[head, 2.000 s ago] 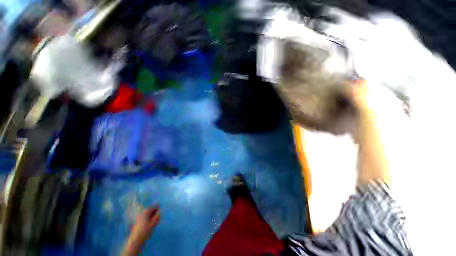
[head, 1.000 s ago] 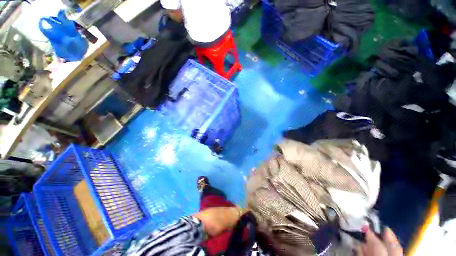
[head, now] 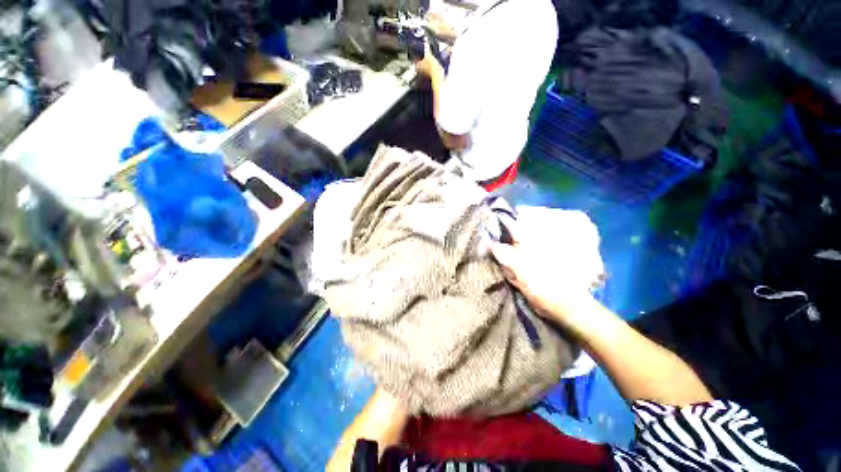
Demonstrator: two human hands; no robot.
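Observation:
A brown-grey checked and white garment bundle (head: 433, 295) is held up in front of my body, above the dark red apron. A narrow dark tie strip (head: 527, 323) crosses its right side. My right hand (head: 518, 267) grips the bundle at the tie, on its upper right side. My left hand (head: 385, 413) is under the bundle's lower left side and supports it; its fingers are hidden behind the cloth. White cloth sticks out at both sides of the bundle.
A white table (head: 189, 295) on the left holds a blue plastic bag (head: 198, 205). A person in white (head: 498, 78) is just beyond the bundle. A blue crate (head: 576, 152) with dark garments stands back right. Black garments (head: 747, 341) lie at right.
The bundle has been raised and moved left, in front of my body. My right hand now grips its upper right side, and my left hand is under it. The view has turned towards the left table.

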